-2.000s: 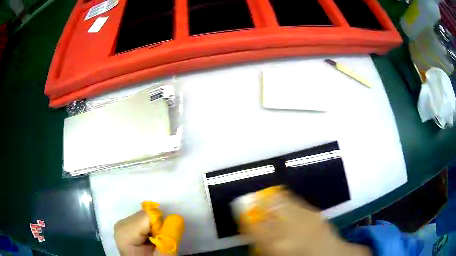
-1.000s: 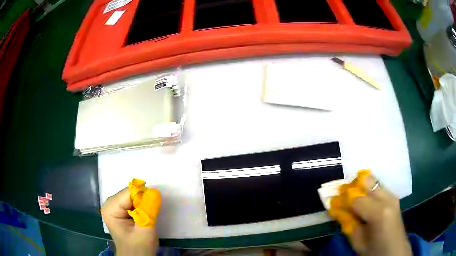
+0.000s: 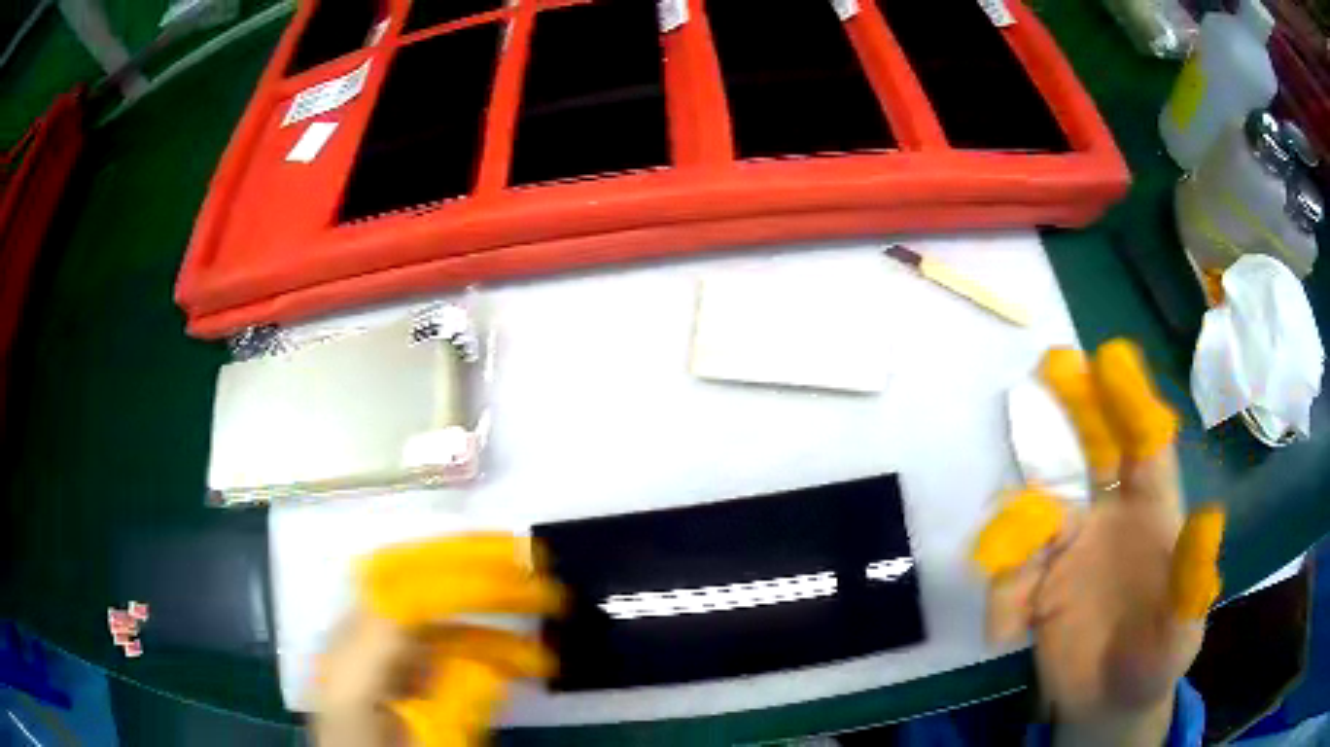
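Observation:
A glossy black panel (image 3: 729,591) lies on the white foam mat (image 3: 613,445) near its front edge, with white lamp stripes on it. My left hand (image 3: 445,642), blurred and in orange finger cots, is at the panel's left edge; whether it grips the panel cannot be told. My right hand (image 3: 1101,547) is right of the panel, palm showing, orange-cotted fingers spread. A white wipe (image 3: 1041,435) shows beside and partly behind its fingers, seemingly on the mat.
A red foam tray (image 3: 613,212) with black panels stands behind the mat. A film packet (image 3: 343,416) is at left, a cream card (image 3: 788,339) and wooden-handled tool (image 3: 970,286) at back. Bottles (image 3: 1240,190) and a wipe bundle (image 3: 1257,343) stand right. Red-and-white stickers (image 3: 127,628) lie lower left.
My left hand has moved right to the panel's edge. My right hand has left the panel's right side, opened, and the wipe is now apart from its fingertips. The view has shifted.

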